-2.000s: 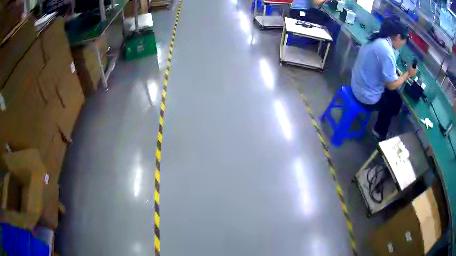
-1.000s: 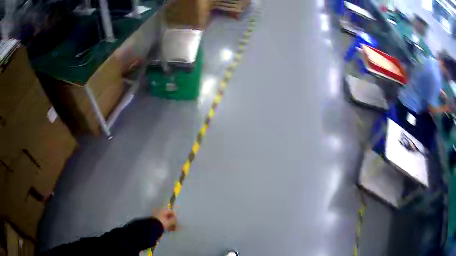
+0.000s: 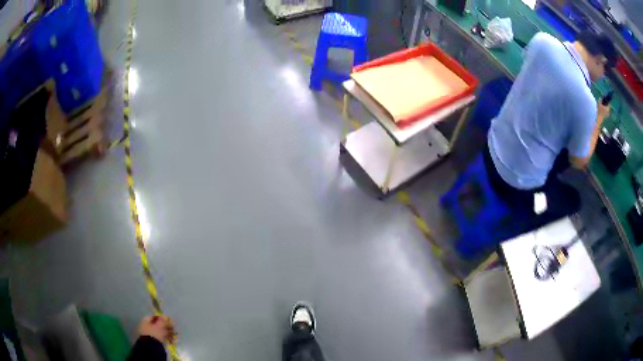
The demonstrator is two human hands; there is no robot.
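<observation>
My left hand (image 3: 156, 328) shows at the lower left, at the end of a dark sleeve, over the yellow-black tape. Its fingers look curled, but the hand is small and blurred, and I cannot tell whether it holds anything. My right hand is out of the picture. My shoe (image 3: 303, 318) shows at the bottom centre on the grey floor (image 3: 233, 176). Nearest ahead on the right is a cart (image 3: 550, 296) with a dark coiled cable (image 3: 546, 262) on its white top.
A second cart (image 3: 395, 156) carries a red-orange tray (image 3: 462, 76). A person (image 3: 543, 113) sits on a blue stool (image 3: 472, 211) at the green bench (image 3: 605, 169). Another blue stool (image 3: 340, 46) stands beyond. Blue crates (image 3: 67, 53), a pallet (image 3: 84, 134) and a carton (image 3: 39, 201) line the left.
I have moved forward along the aisle. The carts and seated person are nearer, and blue crates now show at left. My left hand has moved left and lower in view, and my shoe shows more.
</observation>
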